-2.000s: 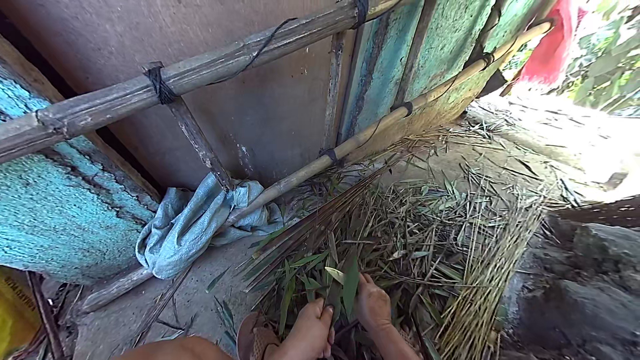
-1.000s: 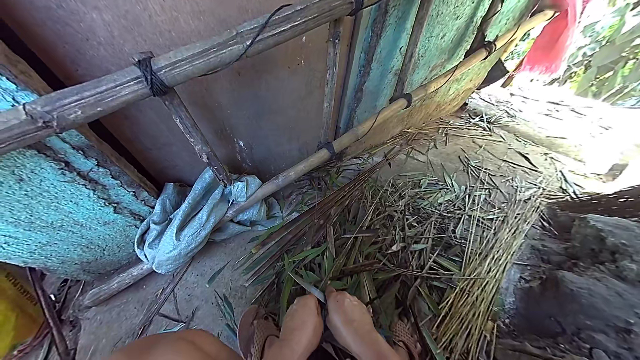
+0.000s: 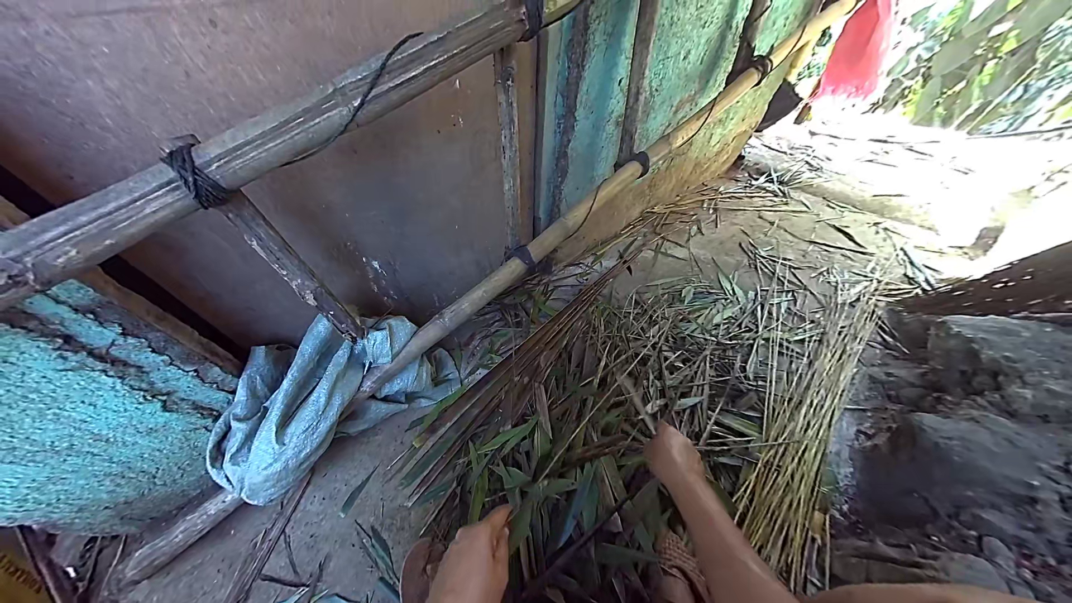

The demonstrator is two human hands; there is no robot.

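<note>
My right hand (image 3: 674, 456) is closed on a thin, pale strip or blade (image 3: 638, 404) that points up and away over the leaf litter. At the bottom centre is my left hand (image 3: 477, 557), its fingers together beside green leaves; whether it grips a stem is not clear. Long narrow leaves and cut stalks (image 3: 578, 494) lie heaped under and between both hands. Left of the heap, a bundle of dark brown stems (image 3: 536, 356) slants toward the wall. A bundle of stripped yellowish stalks (image 3: 808, 427) lies to the right of my right hand.
A lower bamboo pole (image 3: 469, 306) and an upper bamboo rail (image 3: 276, 138) run along the wall. A blue-grey woven sack (image 3: 293, 419) is bunched around the lower pole. Rough rocks (image 3: 988, 435) border the right side. A red cloth (image 3: 858, 50) hangs at the upper right.
My hands were close together at the leaves in both earlier frames. Now they are apart, my right hand farther forward and to the right, my left hand lower and nearer my body.
</note>
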